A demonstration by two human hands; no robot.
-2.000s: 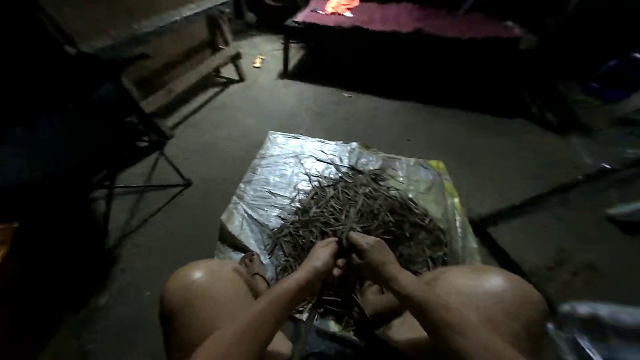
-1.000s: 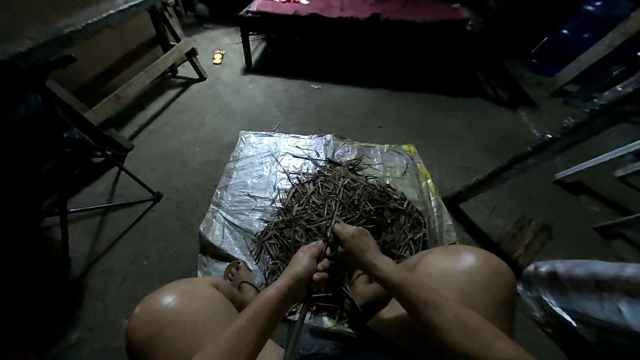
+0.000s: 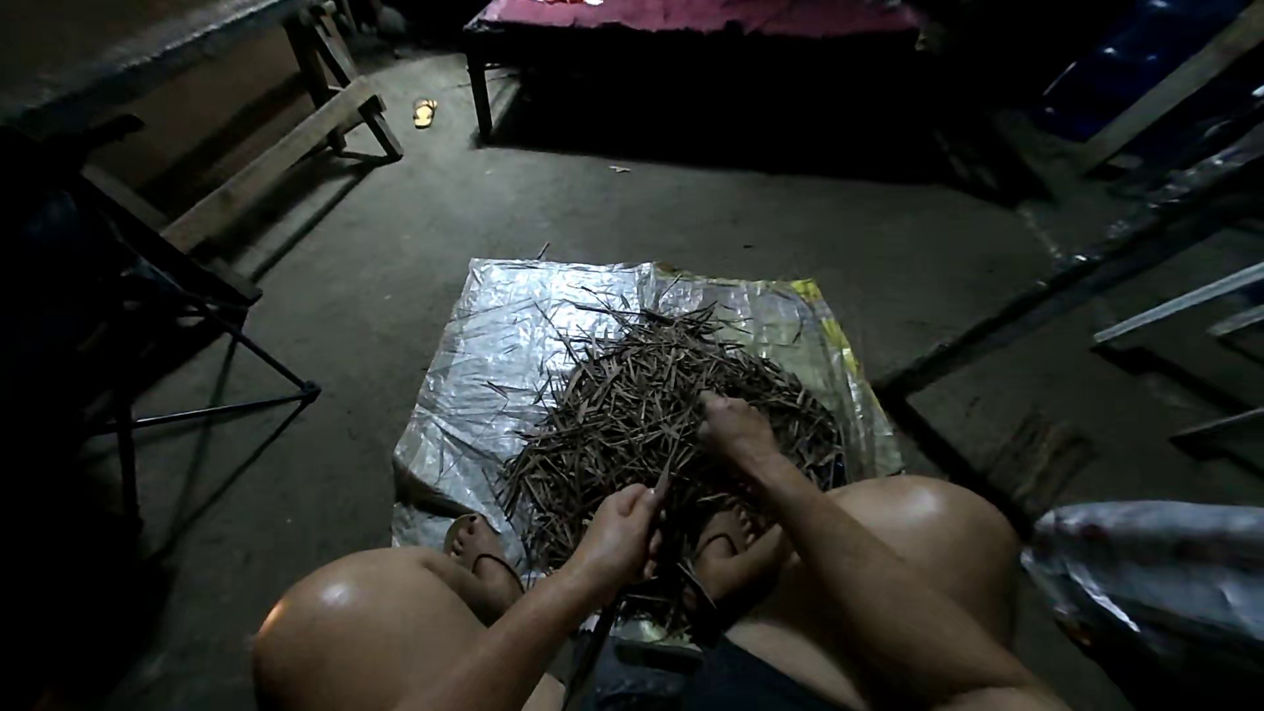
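Note:
A heap of dark, dry plant strips [image 3: 642,395] lies on a shiny plastic sheet [image 3: 444,375] between my feet. My left hand [image 3: 622,533] is closed around a thin dark piece whose pointed tip [image 3: 663,481] sticks up past the fingers; a long dark strip runs down below this hand. Over the right side of the heap is my right hand [image 3: 736,430], its fingers curled, apart from the left. Whether it holds a small strip I cannot tell.
My bare knees flank the sheet. A low table with a red cover [image 3: 691,18] stands ahead, a wooden bench frame [image 3: 267,163] and dark metal stand [image 3: 247,405] at left. A yellow slipper [image 3: 425,113] lies on the floor. A silvery wrapped bundle [image 3: 1155,573] is at right.
My hands were together over the heap; now they are apart, the right one having moved up and to the right. The left stays low, still closed.

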